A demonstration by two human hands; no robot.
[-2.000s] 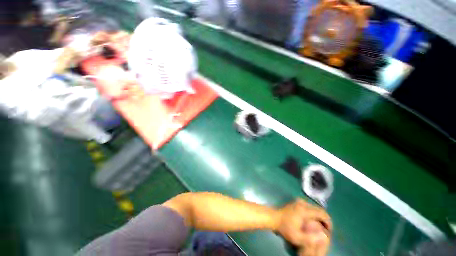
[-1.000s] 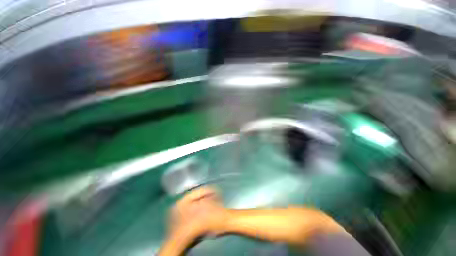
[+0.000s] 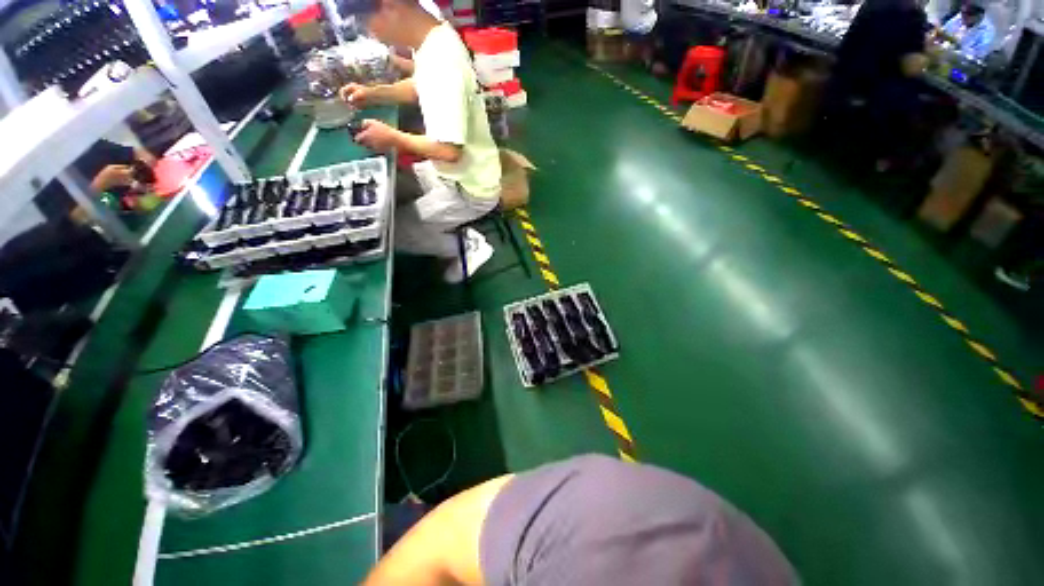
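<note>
No hand of mine is in the picture. My right upper arm in a grey-purple sleeve shows at the bottom, and the forearm is cut off by the lower edge. Nearest in front of me on the green bench top stands the large clear plastic bag [image 3: 281, 372], open towards me, with black plastic parts [image 3: 229, 446] inside. Behind it is the teal-green box [image 3: 300, 300]. Beyond the box are stacked white trays [image 3: 300, 238] filled with black units.
On the floor right of the bench lie an empty-looking grey compartment tray [image 3: 444, 361] and a white tray of black units [image 3: 562, 333]. A seated person [image 3: 452, 103] works farther along the bench. Yellow-black tape [image 3: 613, 418] crosses the floor. A thin cord lies across the bench.
The view has swung right from the red mat and small bags to the large bag, trays and floor. Both hands, seen together before, are now out of the picture.
</note>
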